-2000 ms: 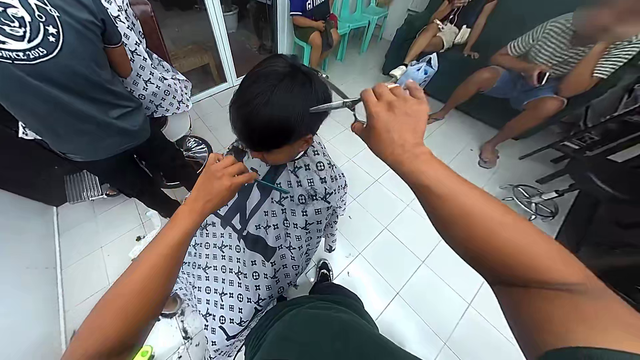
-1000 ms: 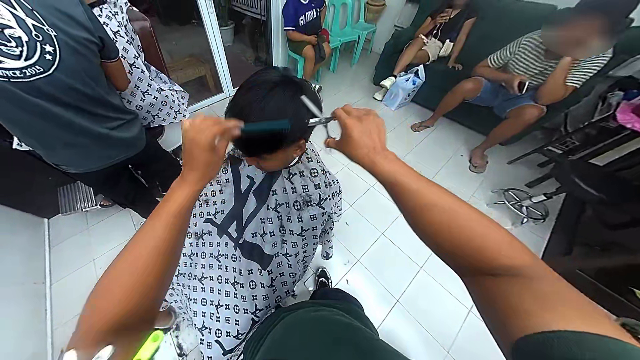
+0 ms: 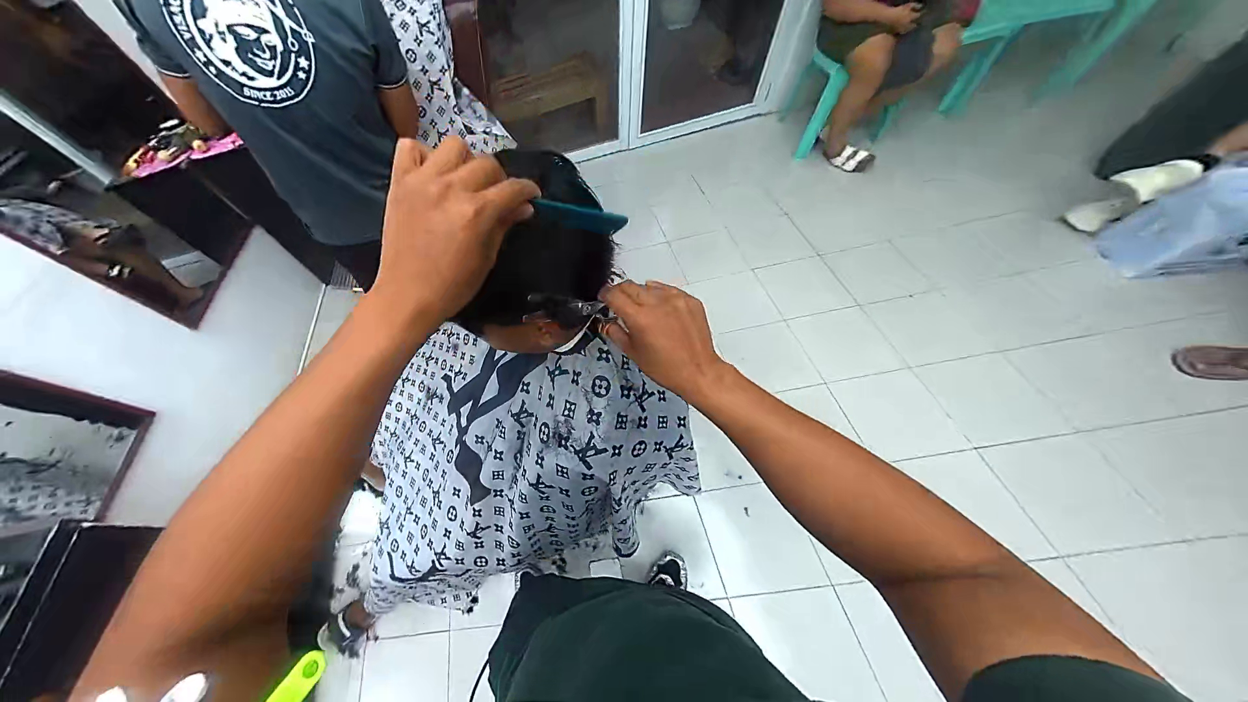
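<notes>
A seated person with dark hair (image 3: pixel 556 258) wears a white patterned barber's cape (image 3: pixel 526 439) with loose hair clippings on it. My left hand (image 3: pixel 453 210) grips a teal comb (image 3: pixel 583 215) above the head, its far end pointing right. Beside the head, near the ear, my right hand (image 3: pixel 658 327) holds a pair of scissors (image 3: pixel 590 310) by its handles. The blades are partly hidden, dark against the hair. Below the head, cape folds hang toward the floor.
A co-worker (image 3: pixel 292 117) stands behind at upper left, beside another cape. Wall mirrors (image 3: pixel 58 448) and a dark cabinet (image 3: pixel 93 585) are on the left. A person on a green plastic chair (image 3: pixel 829 83) sits at the back. A neon-green handle (image 3: pixel 297 677) shows at bottom left.
The comb has moved up from the front of the hair to above the head. My right hand has gone lower, beside the ear. The view has swung to the left.
</notes>
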